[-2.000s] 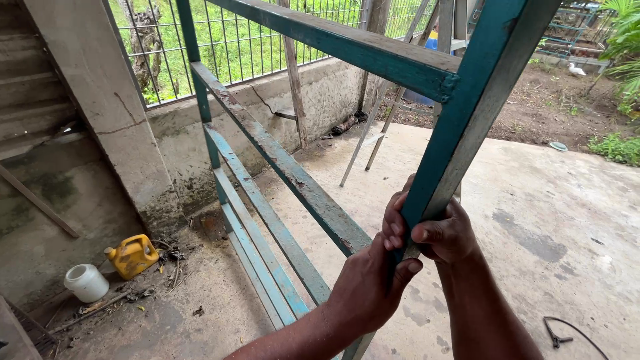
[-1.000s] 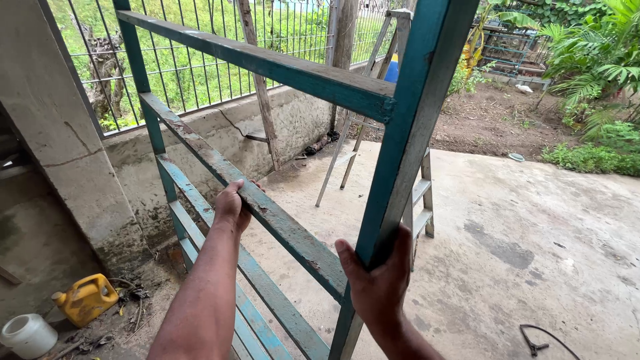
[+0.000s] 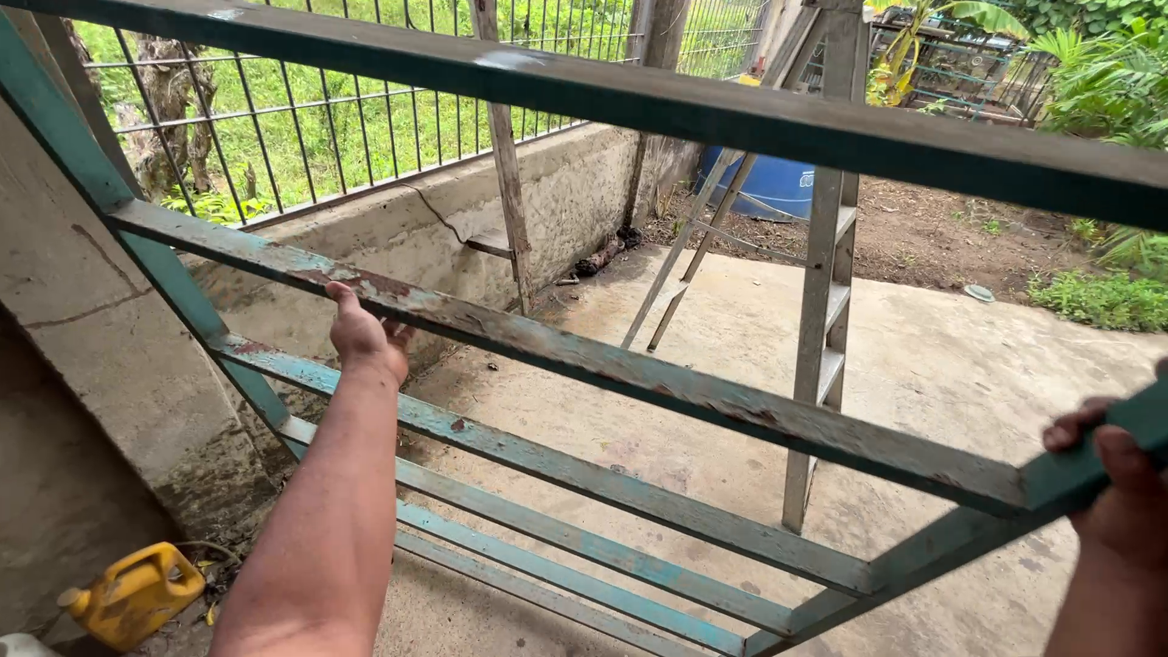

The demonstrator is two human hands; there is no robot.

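A green-painted metal frame [image 3: 584,360] with several parallel crossbars spans the view, its paint worn and flaking with reddish rust patches. My left hand [image 3: 365,336] grips a middle crossbar toward its left end, thumb over the top and fingers underneath. At the right edge, my right hand [image 3: 1118,465] is closed around the frame's right side rail [image 3: 949,538], partly cut off by the view. The top crossbar passes above both hands.
An aluminium stepladder [image 3: 826,274] stands behind the frame on the concrete floor. A yellow plastic jug [image 3: 137,593] lies lower left, near a concrete pillar [image 3: 137,319]. A low wall [image 3: 411,228] with metal fencing runs behind; a blue container [image 3: 762,187] stands beyond the ladder.
Two seconds ago both hands were together on the right rail. My left hand has moved onto a middle crossbar and further left along it; my right hand remains on the rail. The frame appears more tilted.
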